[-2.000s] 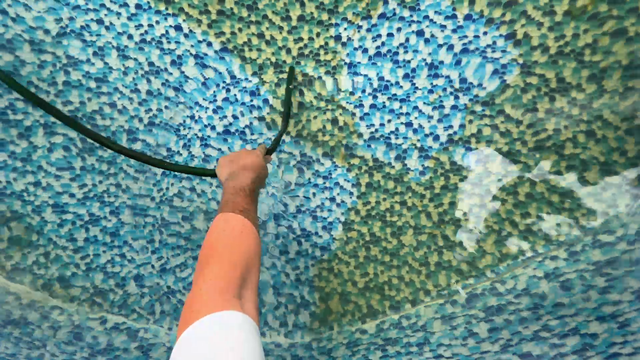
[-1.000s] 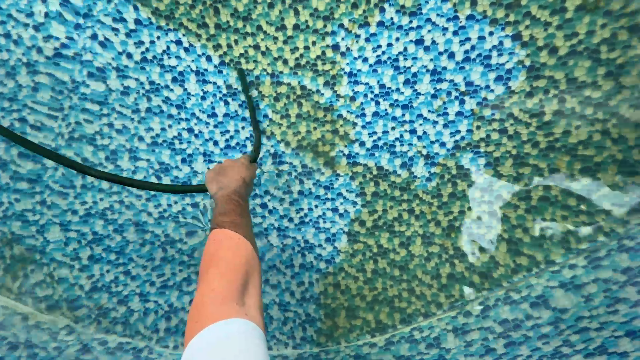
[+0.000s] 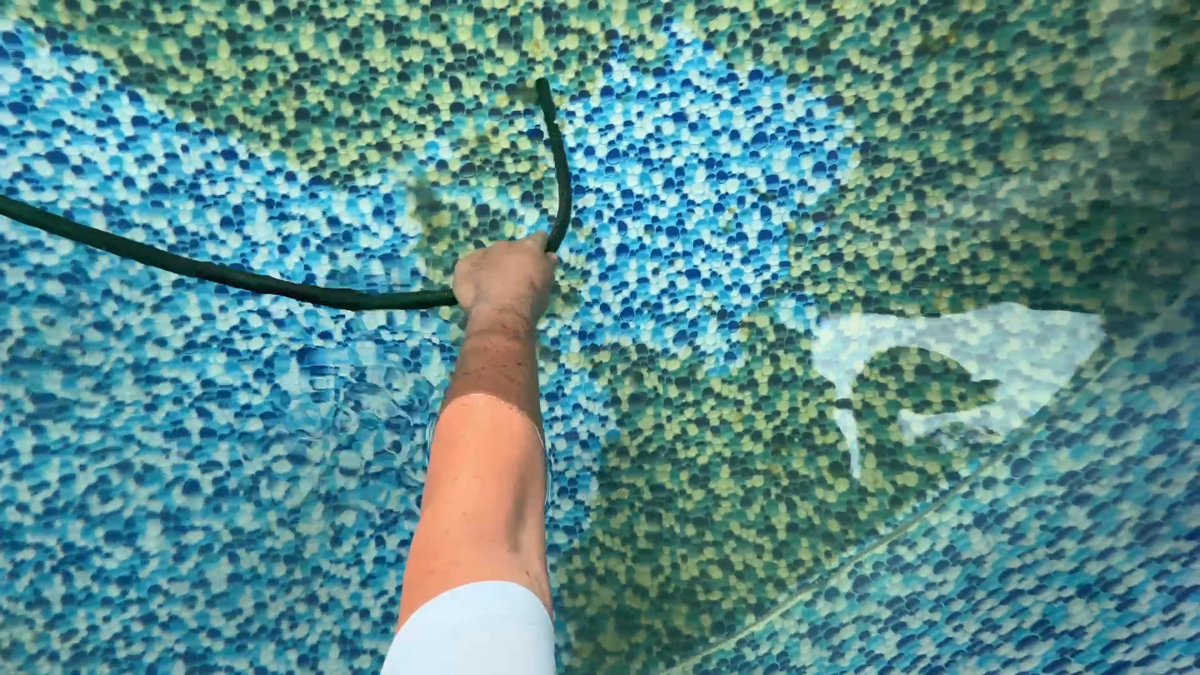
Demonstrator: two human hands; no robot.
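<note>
My left hand [image 3: 506,277], back upward, is under water and closed around a dark green hose [image 3: 328,296] near its end. On the left, the hose curves out past the edge of the view. Beyond my fist, a short length of it bends upward to its free end [image 3: 542,86]. The forearm comes from the bottom, with a white sleeve [image 3: 478,633] above the elbow area, and the water line crosses the arm midway. My fingertips are mostly hidden by the back of the hand. My right hand is out of view.
Below the water lies a mosaic-patterned pool floor [image 3: 694,206] in blue and white, with shaded areas looking green. A pale seam or fold [image 3: 872,553] runs diagonally at lower right. A whitish reflection [image 3: 1041,347] lies on the water at the right.
My left hand has moved to the right over the pool floor since a second ago, still gripping the hose. The hose's free end has swung right with it. The view has shifted somewhat.
</note>
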